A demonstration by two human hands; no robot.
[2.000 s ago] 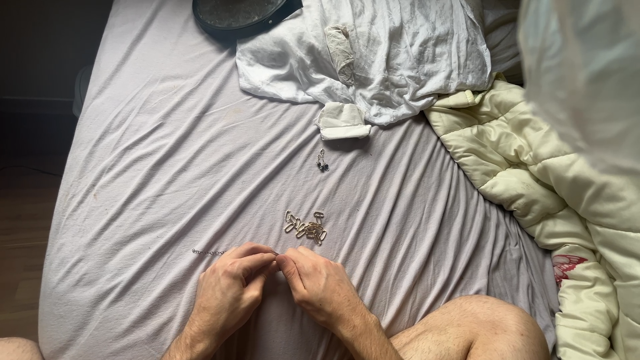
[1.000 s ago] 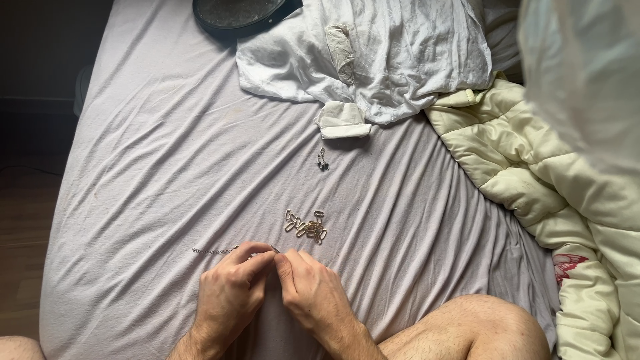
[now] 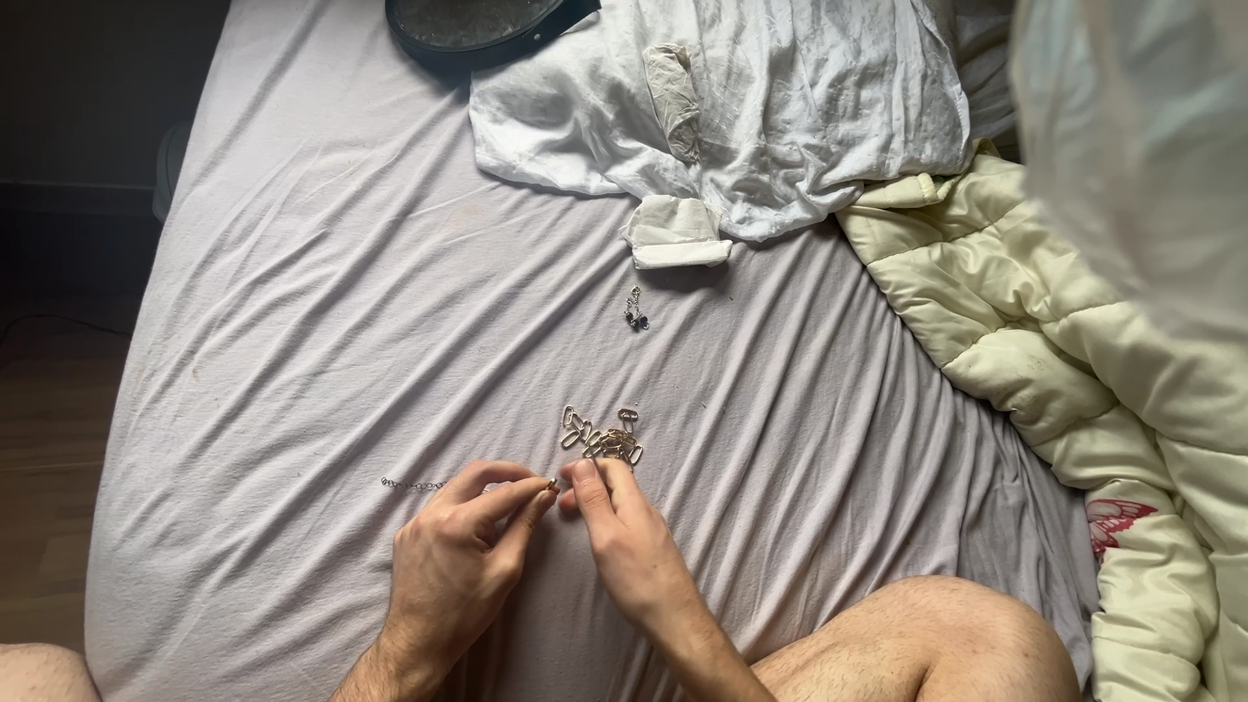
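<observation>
My left hand (image 3: 468, 546) pinches a small gold-coloured metal piece (image 3: 552, 485) between thumb and forefinger. Just to its right, my right hand (image 3: 624, 536) has its thumb and fingertips closed together; whether something small is between them cannot be made out. Several gold-coloured oval links (image 3: 609, 441) lie in a loose heap right beyond my right fingertips. A thin metal chain (image 3: 414, 485) lies on the sheet and runs out of sight behind my left hand. Farther off rests a small silver-coloured chain piece with dark beads (image 3: 636, 310).
A wrinkled pale bedsheet (image 3: 292, 409) covers the mattress. Beyond the beads lie a folded white cloth piece (image 3: 676, 232) and crumpled white fabric (image 3: 780, 117). A dark-rimmed round object (image 3: 478, 24) is at the top. A pale yellow quilt (image 3: 1033, 322) lies at right.
My hands have come slightly apart at the fingertips, where they were together before. The gold-coloured piece now shows in my left fingertips.
</observation>
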